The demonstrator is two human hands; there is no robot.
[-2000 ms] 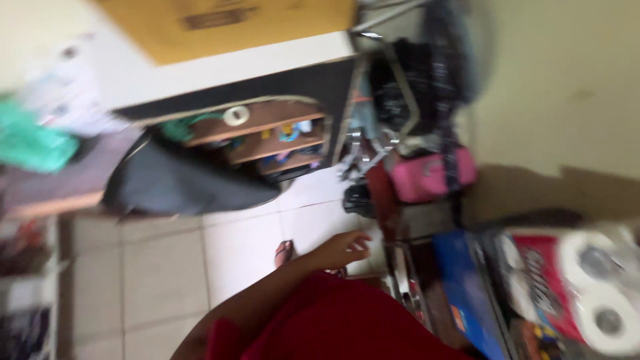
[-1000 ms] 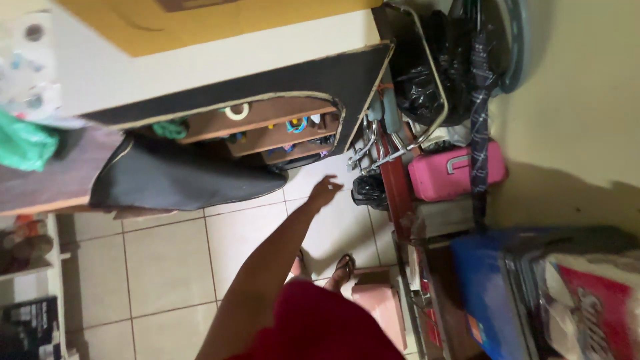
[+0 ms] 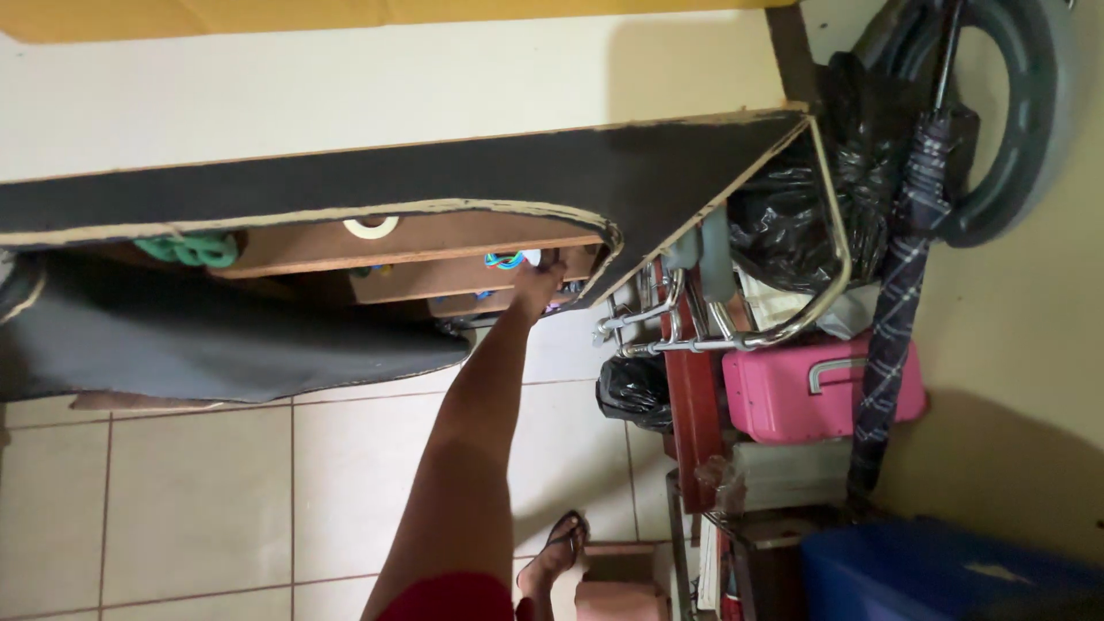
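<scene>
My left hand (image 3: pixel 543 274) reaches inside the curved opening of a black-covered shelf unit (image 3: pixel 673 164). Its fingers are at a small white object (image 3: pixel 532 257), and whether they grip it is unclear. Just left of them, a bundle of coloured bands or cords (image 3: pixel 504 260) lies on a wooden shelf (image 3: pixel 448 280). A cream-coloured ring, possibly a roll of tape (image 3: pixel 371 228), and a green coiled item (image 3: pixel 191 249) are farther left. A black flap (image 3: pixel 224 336) hangs out from the opening. My right hand is not in view.
Right of the opening stand a chrome tubular frame (image 3: pixel 733 343), black plastic bags (image 3: pixel 634 392), a pink case (image 3: pixel 802 392) and a plaid umbrella (image 3: pixel 897 302). A blue container (image 3: pixel 940 561) is at lower right. My sandaled foot (image 3: pixel 556 548) rests on the tiled floor (image 3: pixel 198 500).
My left hand has moved from above the floor up into the shelf opening. The view has shifted closer to the shelf unit.
</scene>
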